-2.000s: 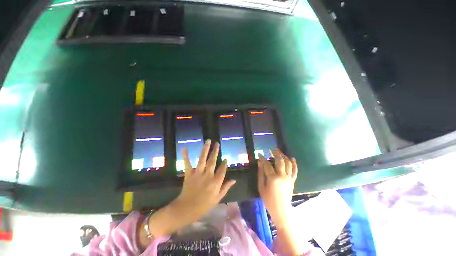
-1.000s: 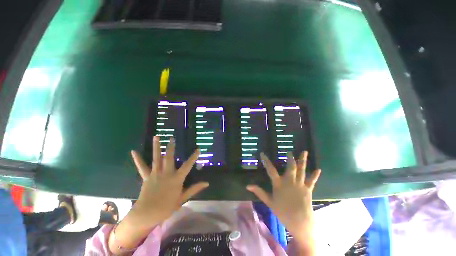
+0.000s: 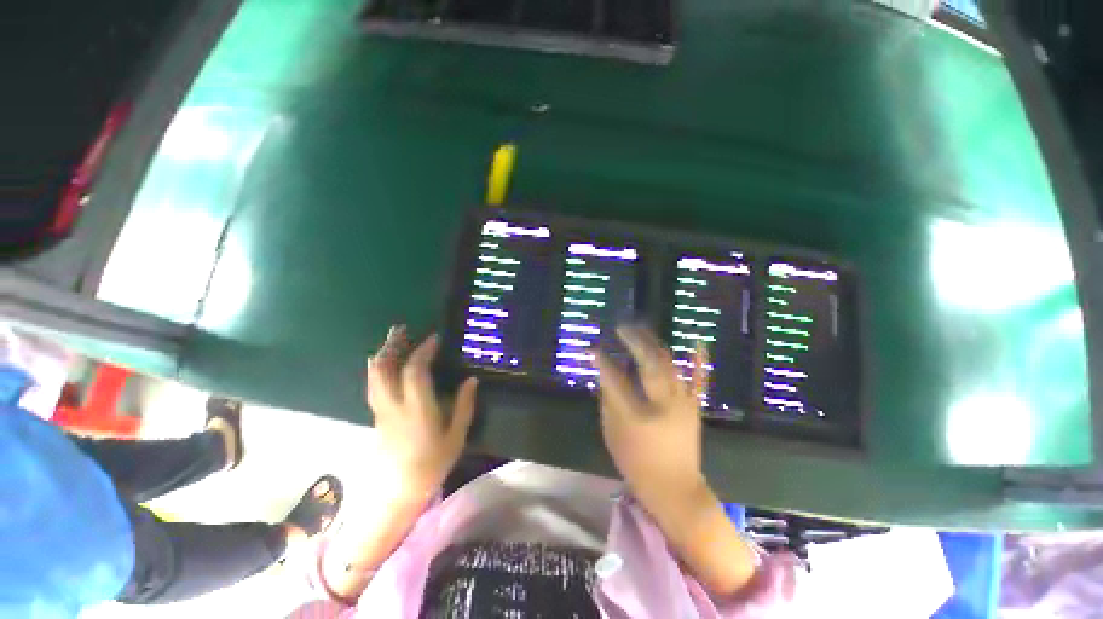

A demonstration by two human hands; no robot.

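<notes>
A black four-slot tray (image 3: pixel 556 394) lies on the green mat in front of me and holds several smartphones side by side. Their screens are black with lines of white and green text, such as the leftmost smartphone (image 3: pixel 506 296). My left hand (image 3: pixel 417 411) is bare, fingers apart, off the tray's left front corner, holding nothing. My right hand (image 3: pixel 654 411) is bare and slightly blurred, fingers spread over the lower parts of the two middle smartphones. Whether its fingertips touch the screens cannot be told.
Another dark tray (image 3: pixel 532 34) lies at the back, cut off by the top edge. Yellow tape (image 3: pixel 501 173) is on the green mat (image 3: pixel 351 206). A blue bin (image 3: pixel 971 568) with a white sheet (image 3: pixel 877 574) is at lower right. A person's legs (image 3: pixel 200 550) and a red stool (image 3: pixel 103 405) are at lower left.
The screens changed from coloured displays to text lists, which still show. The view shifted. My left hand has moved off the left phones; my right hand has moved left, onto the middle ones.
</notes>
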